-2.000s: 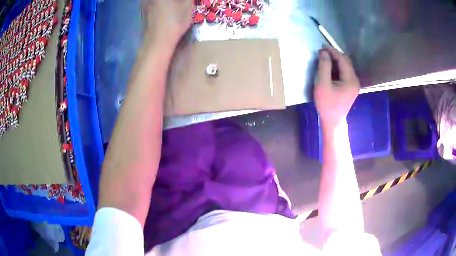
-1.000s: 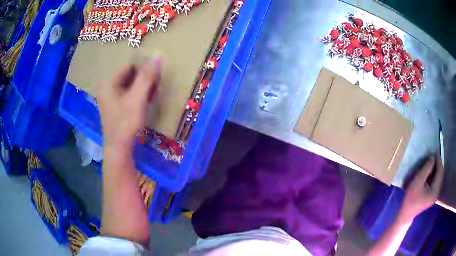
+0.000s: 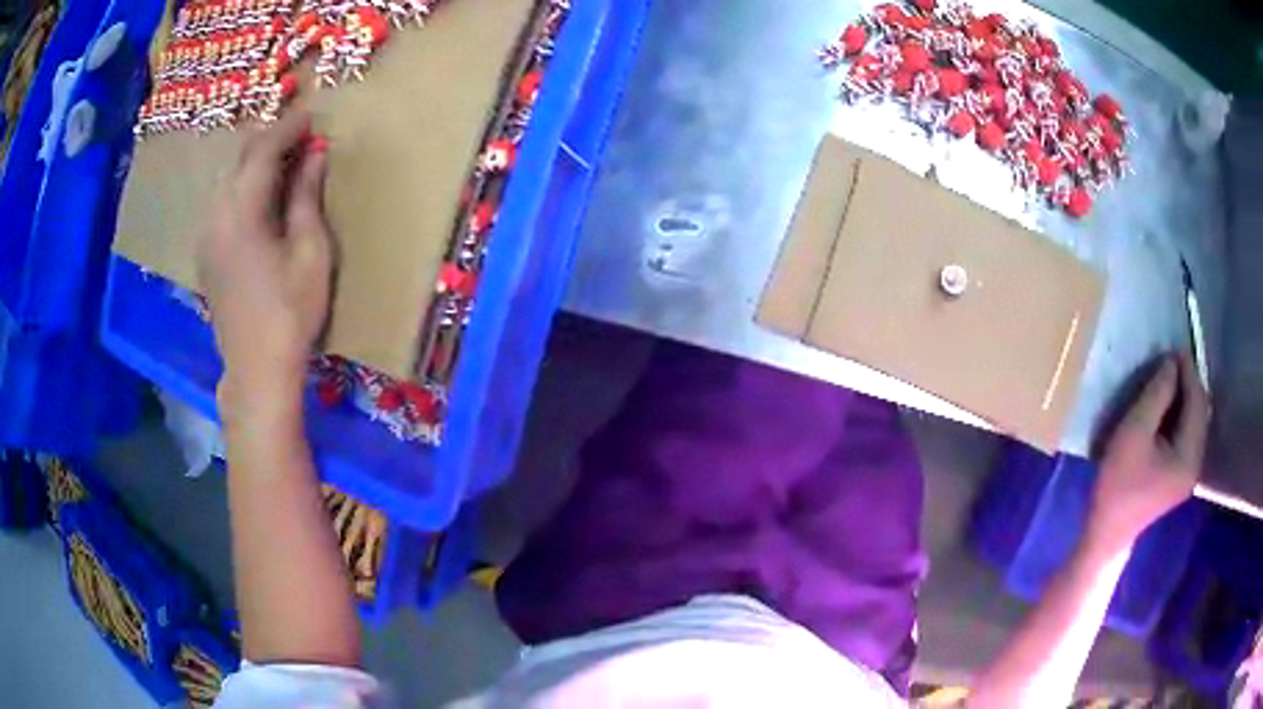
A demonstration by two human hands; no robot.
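My left hand [image 3: 266, 263] is over the layer cardboard [image 3: 402, 173] in the blue crate, just below the rows of placed figurines [image 3: 208, 76]. A small red-topped figurine [image 3: 316, 144] shows between its thumb and fingertips; its lower part is hidden. My right hand [image 3: 1154, 432] rests at the bench's right edge, fingers curled, beside a slim white tool with a dark tip [image 3: 1194, 326]. Whether it grips the tool is unclear. The cardboard work pad [image 3: 887, 305] bears a small white cup [image 3: 953, 280] and a thin pale stick [image 3: 1061, 360].
A loose pile of red-and-white figurines [image 3: 990, 90] lies beyond the pad on the metal bench [image 3: 665, 166]. The blue crate's wall [image 3: 520, 319] stands between cardboard and bench. Bins of long tan pieces [image 3: 118, 596] are at lower left; blue bins [image 3: 1046, 519] are under the bench.
The view has swung left to the crate. My left hand has moved from the pile to the crate, then up towards the figurine rows. My right hand stays beside the slim tool.
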